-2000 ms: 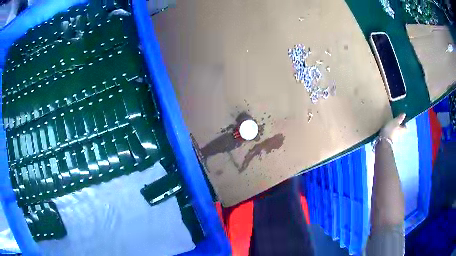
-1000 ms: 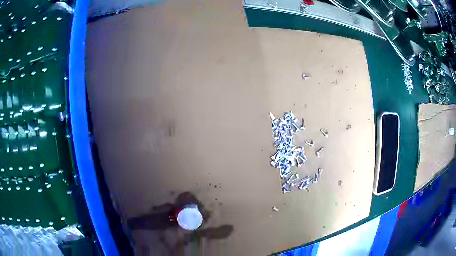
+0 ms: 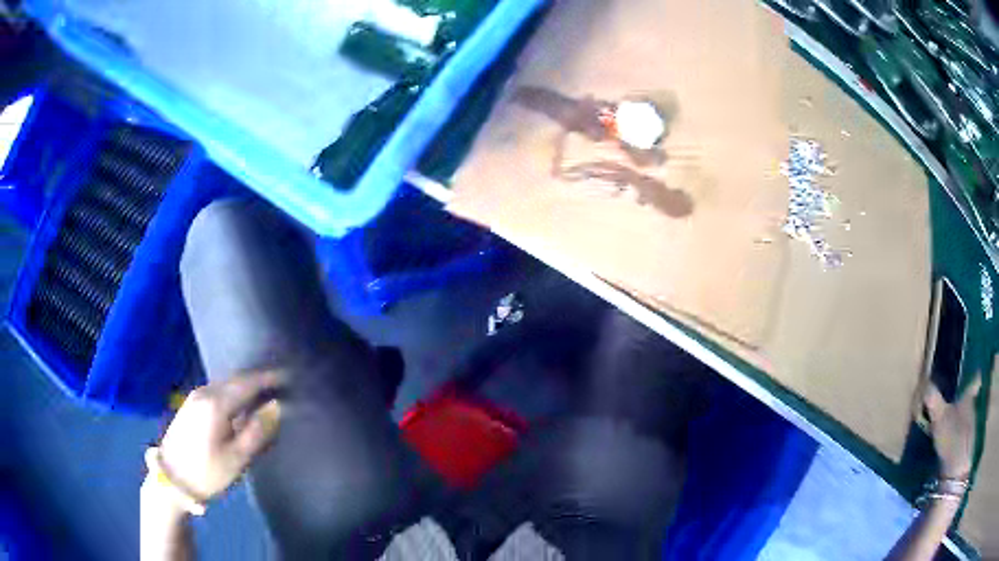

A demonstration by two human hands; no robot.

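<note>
My left hand [image 3: 219, 433] is over my left thigh, fingers loosely bent and apart, with a yellowish covering on a fingertip; I see nothing in it. My right hand [image 3: 951, 422] is at the bench's right edge, fingers spread at the lower end of the smartphone [image 3: 949, 334]; whether they touch it is unclear. A pile of small silvery metal fittings [image 3: 808, 197] lies on the cardboard sheet [image 3: 712, 263]. A white-topped pot [image 3: 640, 124] stands there beside dark wet stains.
A blue crate [image 3: 340, 208] at upper left holds a white liner sheet [image 3: 252, 77] and green parts [image 3: 383, 49]. A floor crate [image 3: 126, 329] at left holds dark ribbed parts. A red stool [image 3: 466, 436] shows below the bench. Glossy green parts [image 3: 931, 82] are heaped at upper right.
The view has swung down and towards my lap. My left hand, thighs and floor crate have come into view. My right hand, out of view one second ago, shows again beside the phone.
</note>
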